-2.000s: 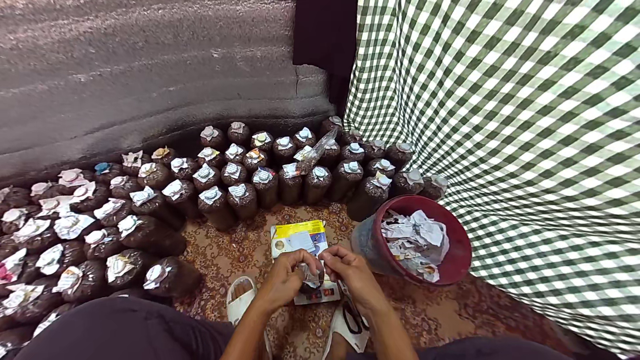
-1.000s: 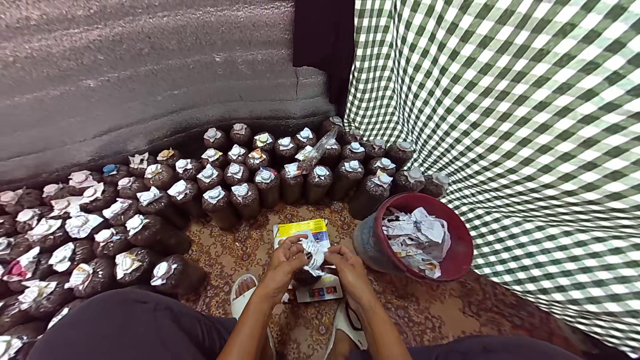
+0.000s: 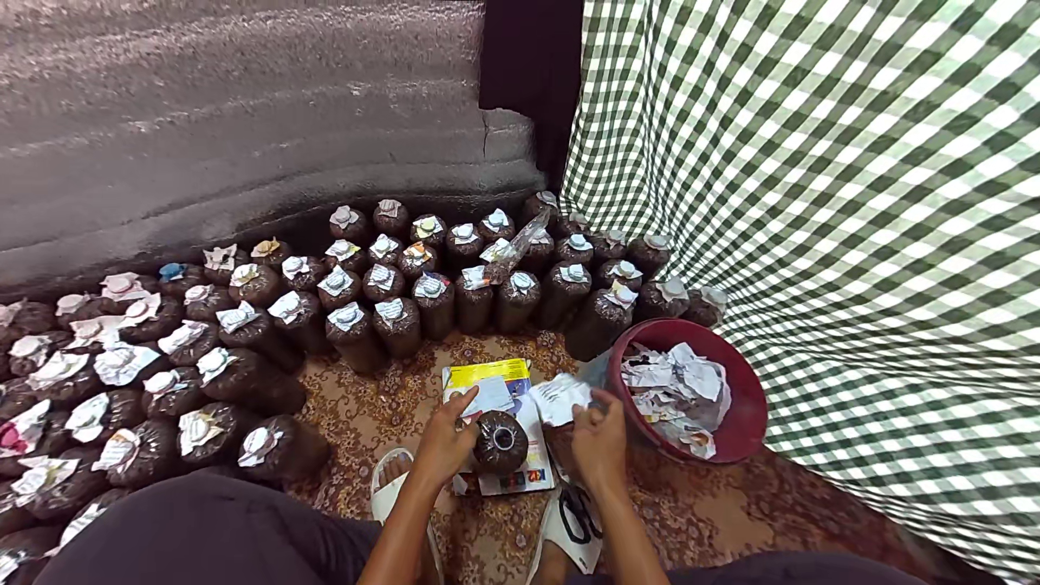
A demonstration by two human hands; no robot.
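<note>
A dark filled plastic bag (image 3: 500, 443) with a ring-shaped neck stands between my hands, its top bare of paper. At its left side is my left hand (image 3: 448, 435), near a pale paper piece (image 3: 491, 396); whether the fingers grip anything is unclear. My right hand (image 3: 598, 426) holds a crumpled printed paper (image 3: 561, 398) to the right of the bag. Beneath lies a yellow and white printed box or booklet (image 3: 530, 467). Black-handled scissors (image 3: 578, 514) lie below my right hand, by the right sandal (image 3: 561, 532).
A red-rimmed bucket (image 3: 751, 406) of crumpled paper (image 3: 691, 378) stands at the right. Rows of paper-capped filled bags (image 3: 357, 345) line the back and left. A checkered curtain (image 3: 837, 203) hangs at the right; patterned flooring (image 3: 349, 406) lies underfoot.
My hands have moved apart. The paper that was between them over the bag is now off to the right in my right hand, and the bag's ring neck shows.
</note>
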